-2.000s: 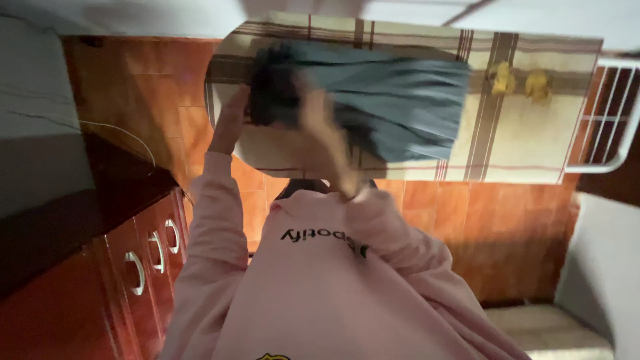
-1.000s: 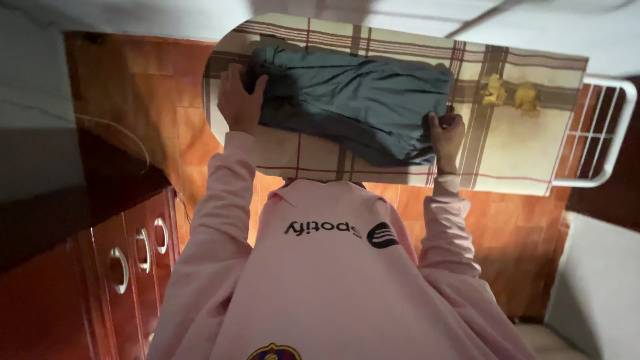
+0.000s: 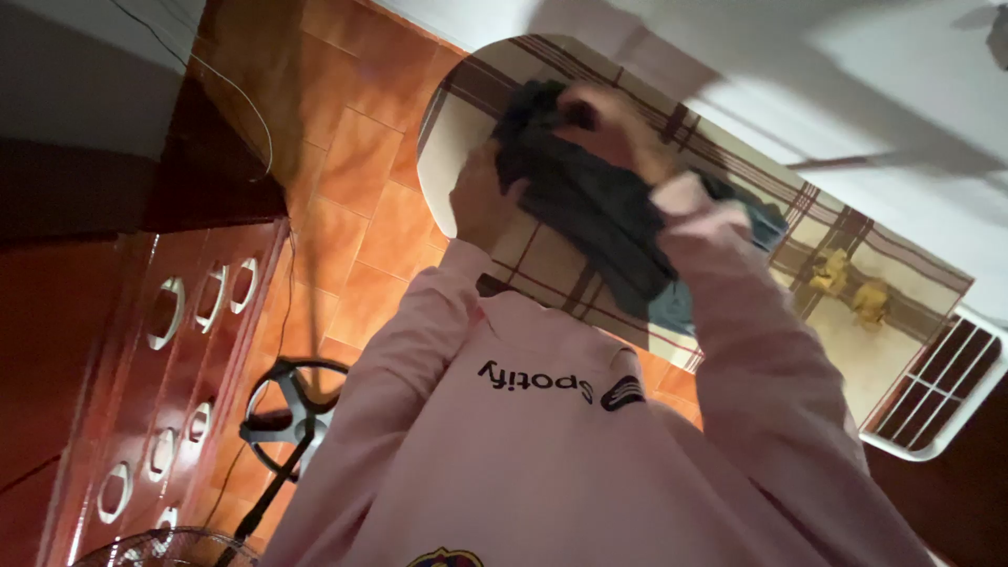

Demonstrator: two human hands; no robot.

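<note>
A dark grey-green garment (image 3: 594,205) lies bunched on an ironing board with a plaid cover (image 3: 539,260). At the garment's left edge is my left hand (image 3: 480,193), its fingers against the cloth; whether they grip it is unclear. My right hand (image 3: 614,126) is blurred and reaches over the upper part of the garment, beside a dark fold near its fingertips. The right forearm hides part of the cloth, and a lighter teal part shows on both sides of the sleeve.
Yellow crumpled pieces (image 3: 850,287) lie on the board's right part, near a white wire rack (image 3: 937,386) at its end. Red drawers with white handles (image 3: 165,313) stand at left. A fan stand's round base (image 3: 299,425) is on the tiled floor, and a pale wall runs behind the board.
My right hand has moved from the garment's right end to its upper left part. The garment, spread fairly flat one second ago, is now more bunched. The view has turned.
</note>
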